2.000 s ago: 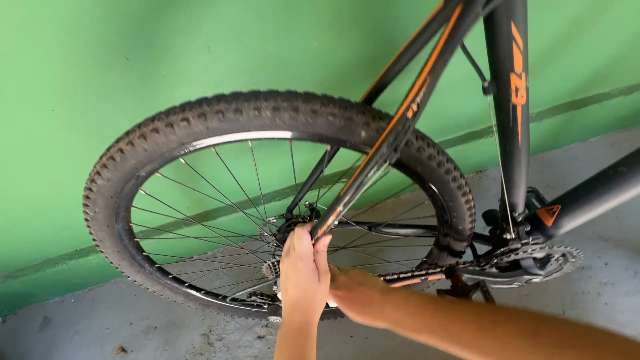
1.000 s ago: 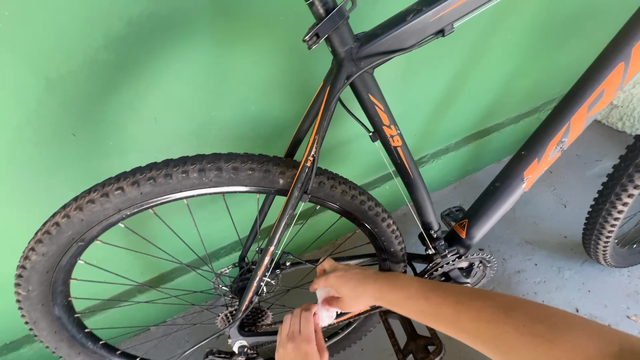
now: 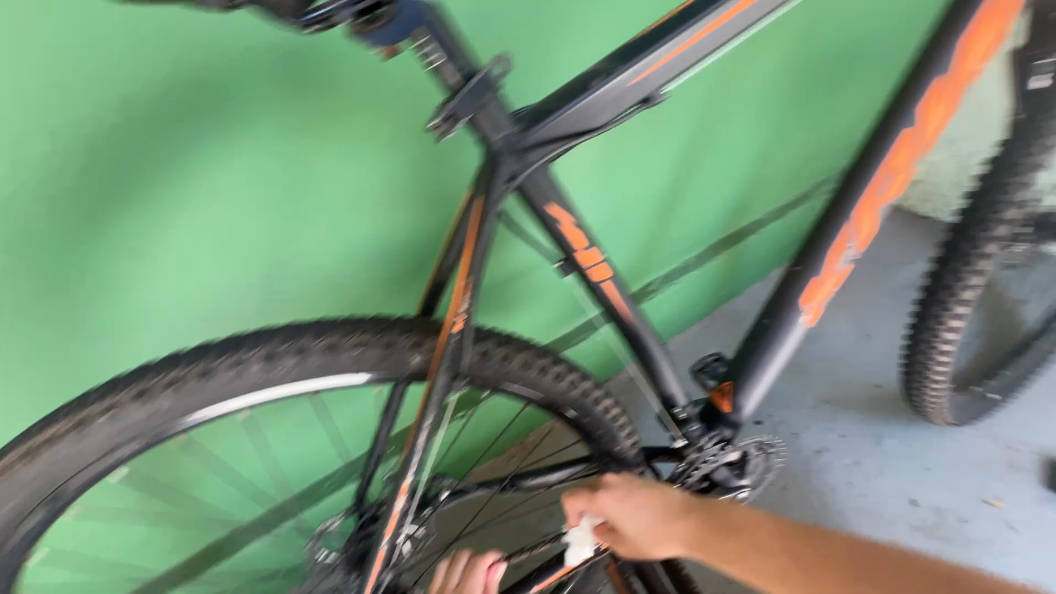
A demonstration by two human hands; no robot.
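A dark mountain bike frame (image 3: 520, 157) with orange markings fills the view. My right hand (image 3: 631, 516) pinches a crumpled white cloth or paper (image 3: 581, 540) against the chainstay (image 3: 549, 573) and the chain, behind the crankset (image 3: 734, 466). Lower and to the left, my left hand (image 3: 469, 573) is cut off by the bottom edge; its fingers are curled close to the chain, and what they hold is hidden. The rear wheel's tire (image 3: 247, 355) arches at the left, its hub area blurred.
A green wall (image 3: 206, 206) stands close behind the bike. The front wheel (image 3: 961, 280) is at the right edge. A pedal (image 3: 709, 371) juts out on the wall side of the crankset. Grey floor (image 3: 841, 462) lies below, with small debris on it.
The view has swung toward the frame's front. My right hand, close to my left hand one second ago, is now apart from it, nearer the crankset, with the white material.
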